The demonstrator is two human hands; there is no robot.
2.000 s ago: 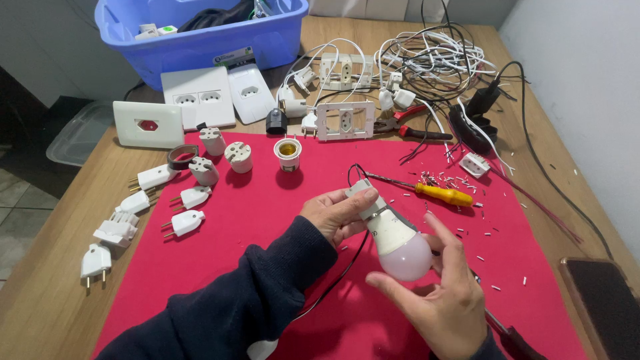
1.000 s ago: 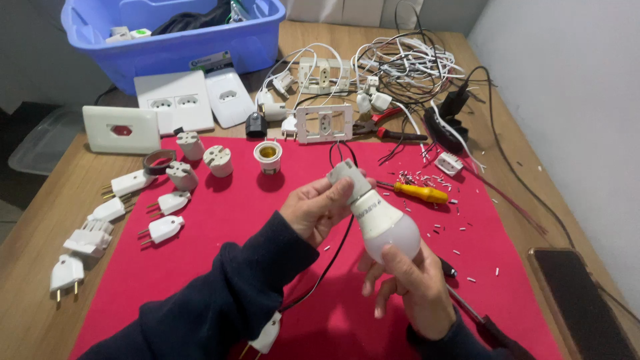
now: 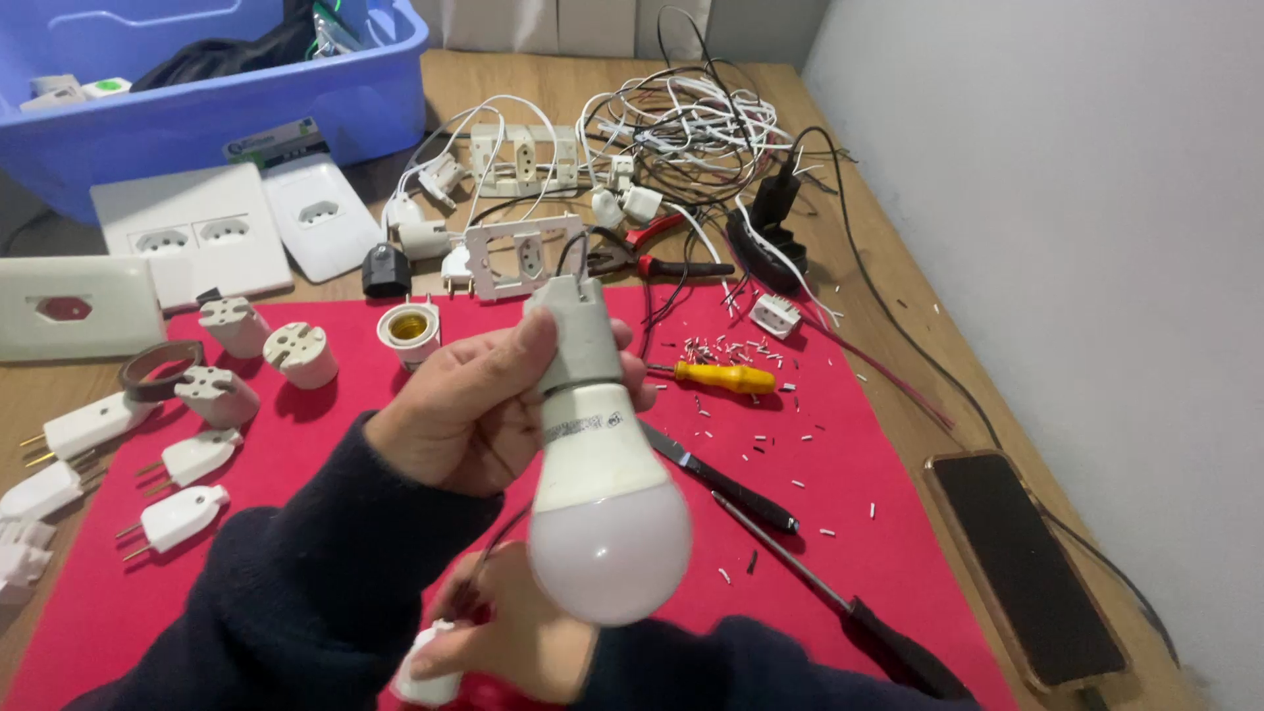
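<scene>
My left hand [image 3: 494, 395] grips a grey lamp socket [image 3: 578, 336] from its left, with the thumb across its front. A white LED bulb [image 3: 610, 523] sits in that socket, its frosted dome hanging down towards me. A dark cord [image 3: 573, 252] loops out of the socket's top. Lower down, partly behind the bulb, my right hand [image 3: 518, 632] holds a white two-pin plug [image 3: 430, 667] at the end of a dark cord. The plug's pins are hidden.
A red mat [image 3: 326, 464] bears white plugs [image 3: 186, 518], round adapters [image 3: 301, 354], a white lamp holder [image 3: 409, 331], a yellow-handled screwdriver [image 3: 726, 377], a knife [image 3: 736, 492] and a black-handled screwdriver [image 3: 790, 563]. Pliers [image 3: 681, 267], tangled wires [image 3: 691, 118], a blue bin [image 3: 326, 109] and a phone [image 3: 1027, 568] surround it.
My right hand has left the bulb and moved down to the white plug, which lay on the mat. My left hand still holds the socket, and the bulb now hangs more upright.
</scene>
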